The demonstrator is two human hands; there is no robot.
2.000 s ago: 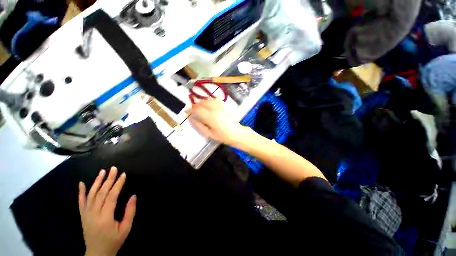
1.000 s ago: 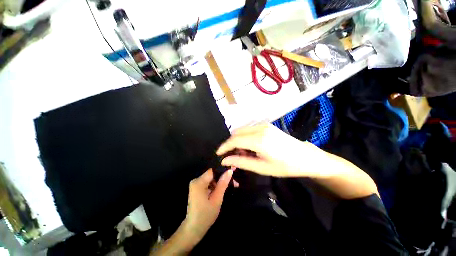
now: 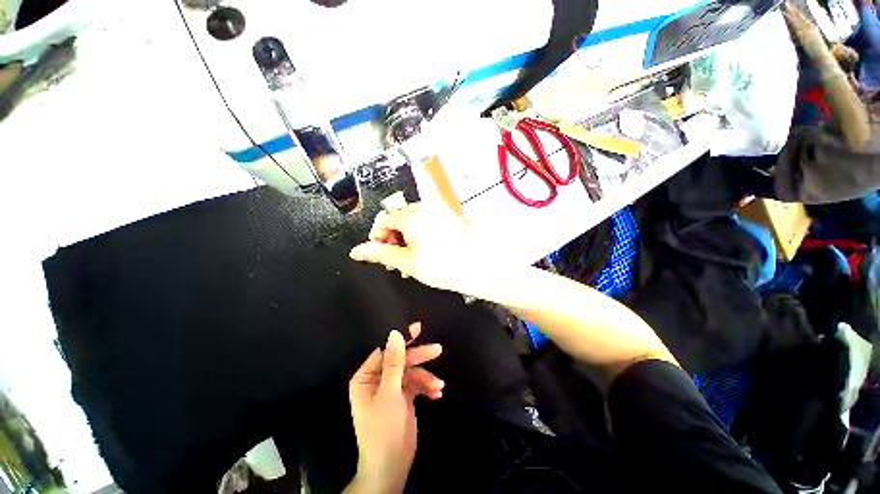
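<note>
A black fabric panel (image 3: pixel 193 328) lies flat on the white machine table, its upper edge under the presser foot area (image 3: pixel 371 178) of the sewing machine (image 3: pixel 338 58). My right hand (image 3: pixel 415 246) is over the panel just below the presser foot, fingers curled, thumb and forefinger close together; I cannot tell if they pinch the cloth or a thread. My left hand (image 3: pixel 391 386) is lower on the panel, palm turned inward, fingers spread and slightly bent, with nothing clearly held. The panel's lower right part merges with my black clothing.
Red-handled scissors (image 3: pixel 536 164) lie right of the needle area, beside a tan stick (image 3: pixel 603 140) and a clear packet (image 3: pixel 651 135). A tan strip (image 3: pixel 442 185) is on the bed. A translucent bag (image 3: pixel 757 87) is at the table end, a blue mesh basket (image 3: pixel 620 256) below. Another person's arm (image 3: pixel 839 87) shows top right.
My hands were together at the panel's right edge and are now apart. My right hand has moved up toward the presser foot; my left hand has opened lower down.
</note>
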